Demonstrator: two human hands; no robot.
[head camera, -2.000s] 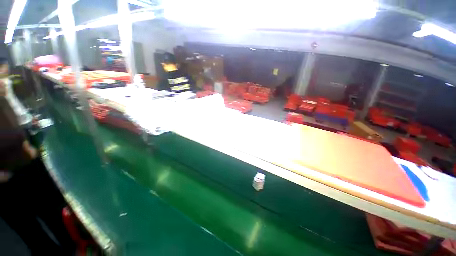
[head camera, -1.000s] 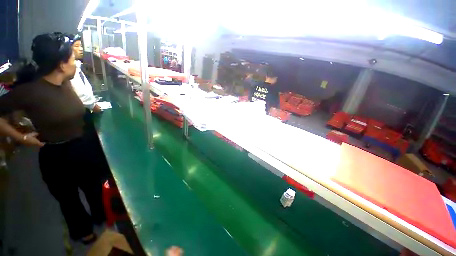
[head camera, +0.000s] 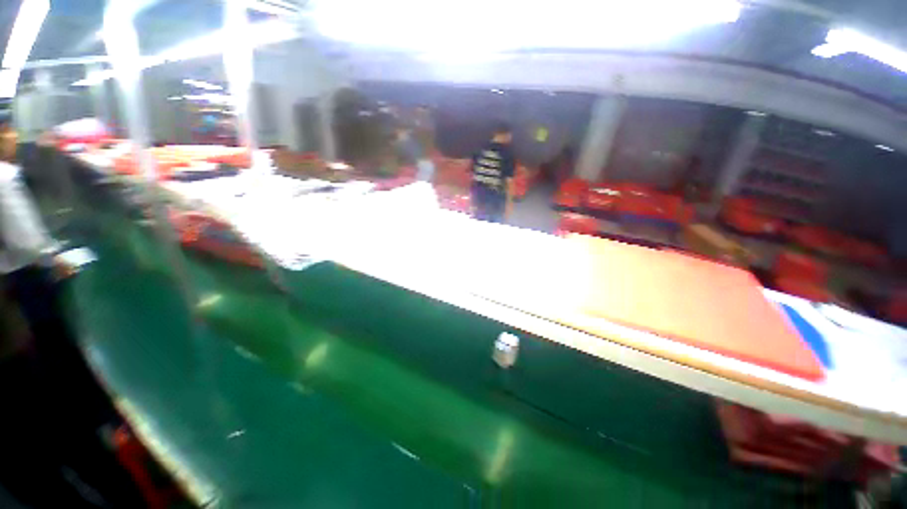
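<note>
Neither of my hands is in view. A glossy green conveyor belt runs from the lower right to the far left. A small white bottle or container stands on it near the shelf's edge. Above the belt is a long white shelf, very bright from the lights. A large, smooth red-orange sheet or tray cover lies on the shelf, with a flat blue piece beside its right end. The picture is blurred.
A person in white stands at the belt's left side. Another person in a dark shirt stands beyond the shelf, near red trays. Shelf posts rise at the left. More red trays are under the shelf at the right.
The view has swung right since one second ago, so the belt, container and shelf sit further left. A small skin-coloured patch at the bottom edge is gone. The dark-shirted person beyond the shelf now stands more exposed.
</note>
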